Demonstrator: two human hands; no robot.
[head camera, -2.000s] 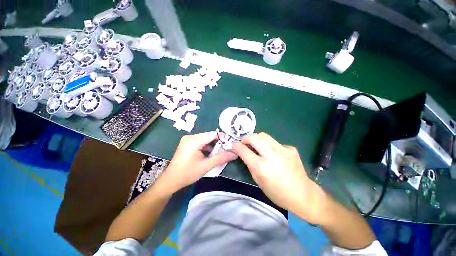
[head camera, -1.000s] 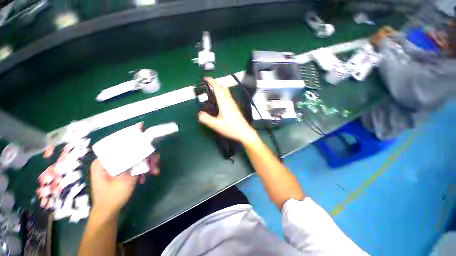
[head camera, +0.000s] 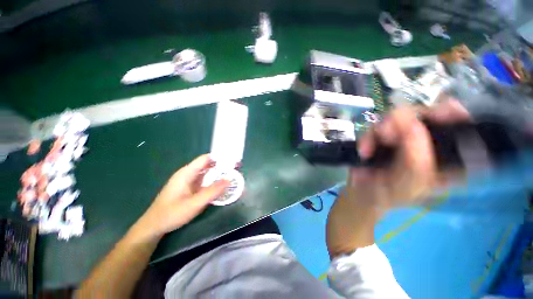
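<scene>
My left hand holds a white fan body on the green bench, its flat handle pointing away from me and its round spoked end under my fingers. My right hand is blurred and gripped around the black electric screwdriver, raised at the right near the screw feeder. The screwdriver's front end points left, at the feeder's front; its tip cannot be made out.
A heap of white and pinkish inserts lies at the left, with a dark parts tray at the lower left edge. More white housings stand beyond the white strip. Green pieces and a grey sleeve are at the right.
My right hand has lifted the screwdriver off the bench and moved right to the feeder. My left hand has moved right and turned the fan body, now spoked end toward me.
</scene>
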